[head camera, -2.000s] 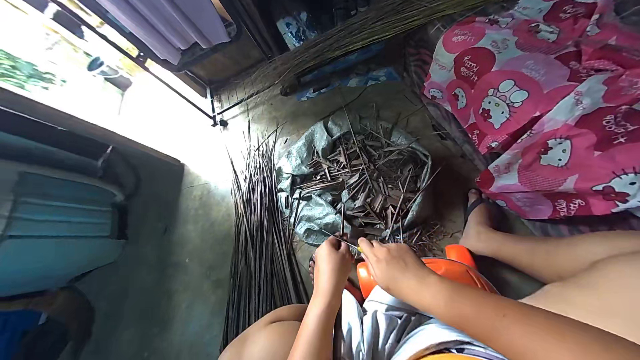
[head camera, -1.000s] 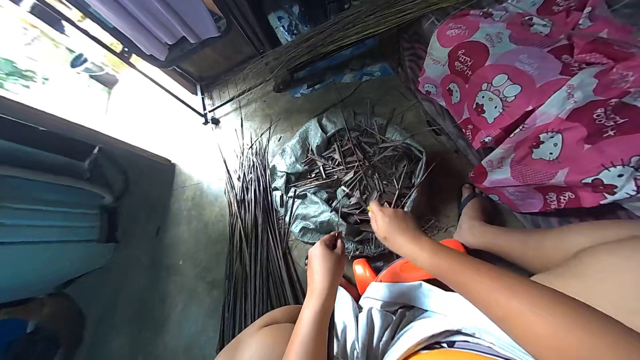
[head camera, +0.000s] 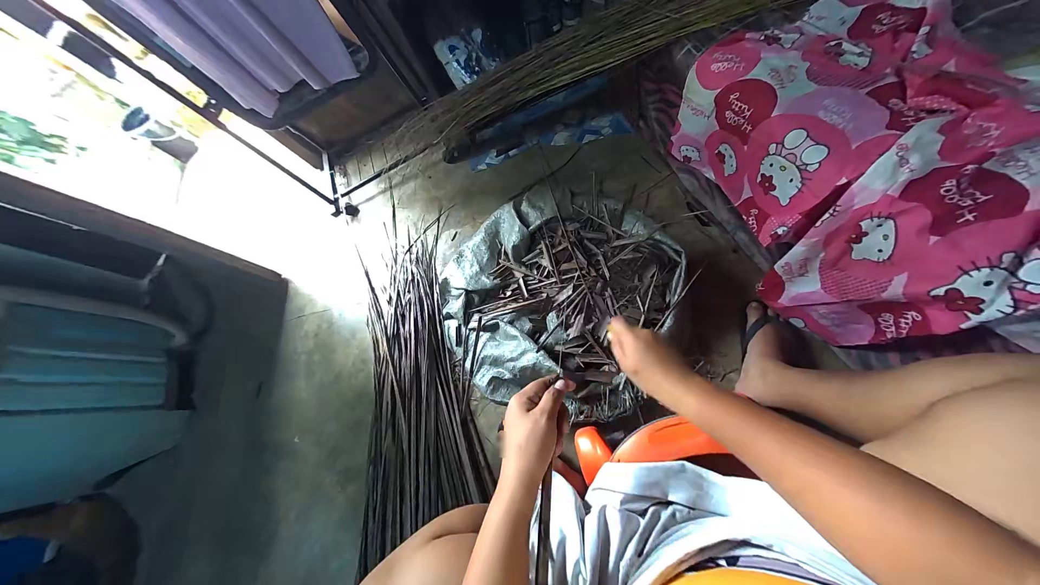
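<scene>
My left hand (head camera: 536, 418) is closed around a thin dark strip (head camera: 544, 520), which looks like a dried palm leaf rib and trails down over my lap. My right hand (head camera: 642, 353) is curled above the near right part of the open sack, with something small and yellow at its fingertips; whether that is part of a tool, I cannot tell. Short brown leaf scraps (head camera: 577, 276) fill the pale woven plastic sack (head camera: 504, 357) on the floor. Left of the sack lies a long bundle of dark strips (head camera: 414, 390).
An orange plastic seat (head camera: 666, 439) is between my legs. Pink printed cloth (head camera: 821, 179) hangs at the right, above my sandalled foot (head camera: 764, 341). More long thin strips (head camera: 585, 41) lie across the top. A metal-framed stand with lilac cloth (head camera: 244, 41) is by the bright doorway.
My two hands were close together two seconds ago. My right hand has since moved away, up and to the right over the scraps, while my left stays near the sack's near edge.
</scene>
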